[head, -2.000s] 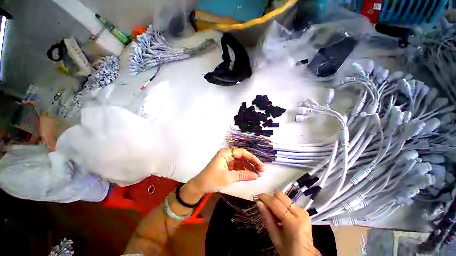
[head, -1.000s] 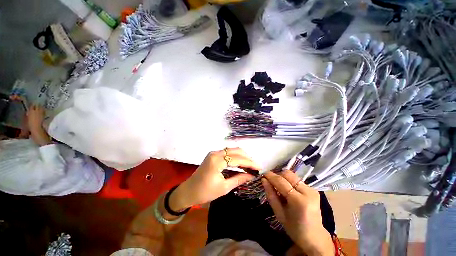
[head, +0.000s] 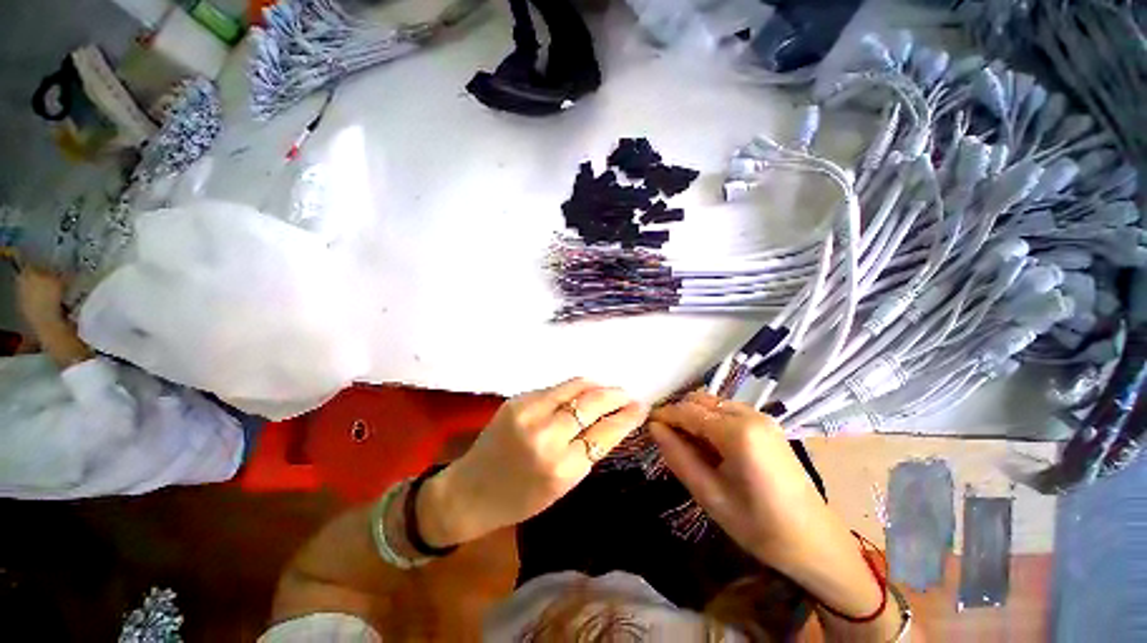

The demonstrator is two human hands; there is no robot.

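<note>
My left hand (head: 522,459) and my right hand (head: 730,471) meet fingertip to fingertip at the table's near edge, over my dark lap. What they pinch is too small and hidden by the fingers to tell; wire ends (head: 639,455) hang just below and between them. Black sleeves (head: 619,199) lie in a small heap mid-table. Beside the heap, a row of grey cables (head: 742,291) has its stripped wires (head: 614,281) pointing left. Dark fitted sleeves (head: 762,345) show on cables near my right hand.
A big fanned pile of cables with moulded connectors (head: 981,239) covers the right. A black curved item (head: 535,78) stands behind the heap. A white bag (head: 227,302) lies at left, above a red stool (head: 377,440). Another person's white sleeve (head: 113,421) shows at far left.
The view has shifted, so the table things sit higher and further left. My hands, apart two seconds ago, came together and now touch. The small black piece seen at my left fingers is now hidden.
</note>
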